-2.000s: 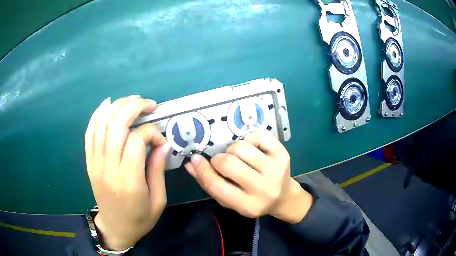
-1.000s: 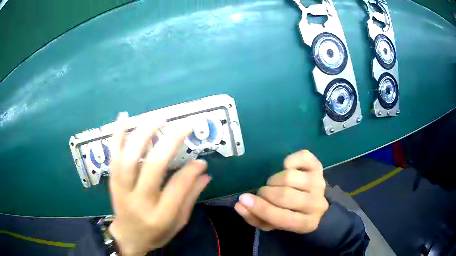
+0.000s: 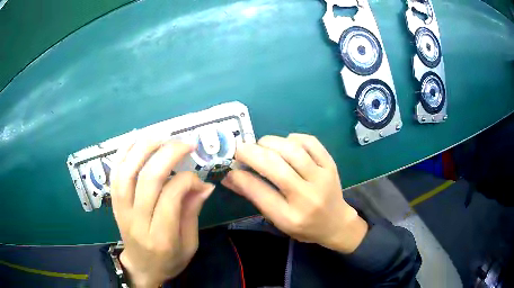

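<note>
A silver metal frame (image 3: pixel 186 122) lies on the green bench in front of me. A disc unit (image 3: pixel 213 145) with a pale tongue shows in its right opening, and another disc (image 3: pixel 97 175) shows at the left end. My left hand (image 3: pixel 155 197) covers the middle of the frame, fingers curled over it. My right hand (image 3: pixel 293 188) is at the frame's lower right, its thumb and index finger at the scalloped edge near the right disc. A small dark part shows at that edge between the hands. What the fingertips hold is hidden or too small to tell.
Two part-filled frames lie to the right on the green bench (image 3: pixel 270 67). The nearer one (image 3: pixel 369 79) and the farther one (image 3: pixel 429 67) each show two black-ringed discs. The bench's curved edge, grey floor and yellow line are at lower right.
The frame first moved left, bringing its right disc before my hands. My right hand then moved from the bench's front edge up to the frame. The part-filled frames shifted left in view.
</note>
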